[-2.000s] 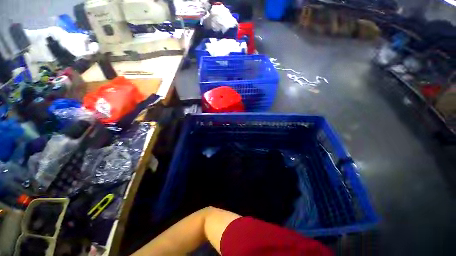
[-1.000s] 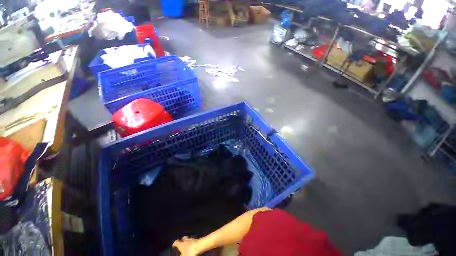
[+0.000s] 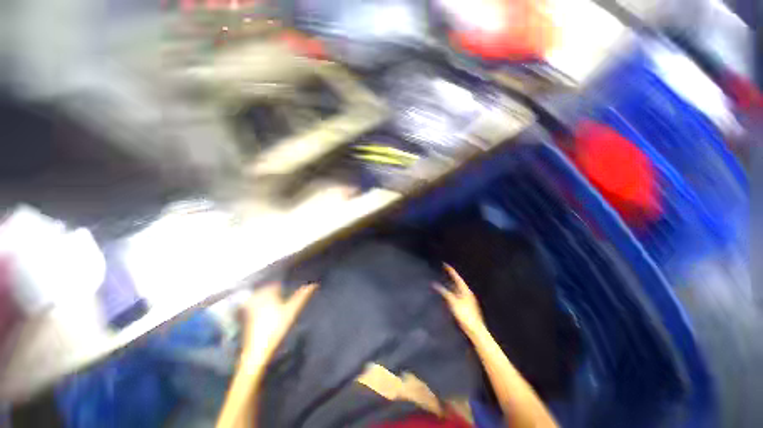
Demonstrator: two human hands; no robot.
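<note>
A dark grey garment piece (image 3: 360,305) lies over my lap, below the table edge. My left hand (image 3: 269,316) is at its left side, thumb apart from the fingers. My right hand (image 3: 460,301) is at its right side with fingers spread, beside darker cloth. Both hands are blurred, and whether they grip the cloth cannot be told. A small tan piece (image 3: 382,381) shows on the garment near my red clothing.
The pale table (image 3: 293,234) crosses in front, with a blurred button tray (image 3: 314,149) and yellow snips (image 3: 386,155). A blue crate (image 3: 623,238) holding dark garments (image 3: 519,313) is at right. Beyond it are a red stool (image 3: 617,171) and another blue crate (image 3: 682,138).
The view has swung left from the crate to the table and my lap. My right hand has moved from inside the crate to the grey garment. My left hand has come into view.
</note>
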